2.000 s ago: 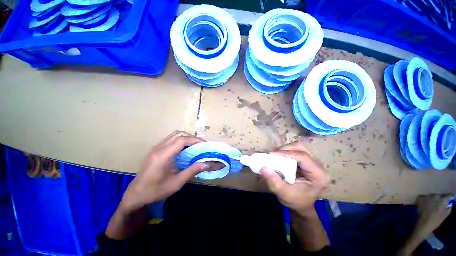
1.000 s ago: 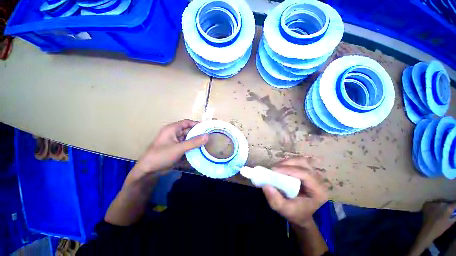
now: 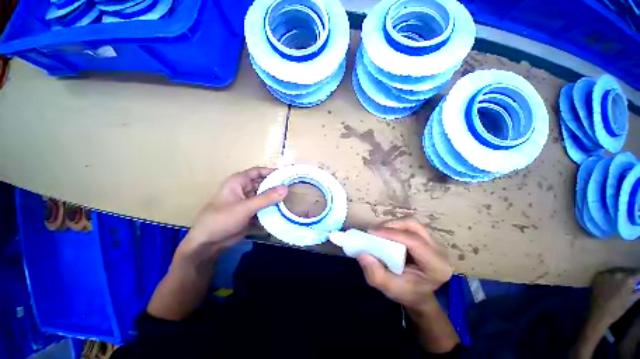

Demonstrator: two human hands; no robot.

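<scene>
My left hand point(image 3: 228, 210) holds a white flanged ring point(image 3: 291, 228) by its left side, with the thumb over the brim near the hole. The ring is face up above the bench's near edge. My right hand point(image 3: 410, 263) is closed round a small white glue bottle point(image 3: 375, 249). Its narrow nozzle points left and is at the ring's lower right brim. Whether glue comes out cannot be seen.
Leaning stacks of flanged rings point(image 3: 456, 151) stand along the far side and right of the tan bench point(image 3: 140, 140). A blue parts crate point(image 3: 147, 59) holds rings at far left. A blue bin point(image 3: 67, 273) is below left. Another person's hand point(image 3: 614, 291) is at lower right.
The ring has gone from tilted to facing up, and the nozzle has moved from its right side to its lower right brim. Both hands still hold their things. The view has shifted slightly.
</scene>
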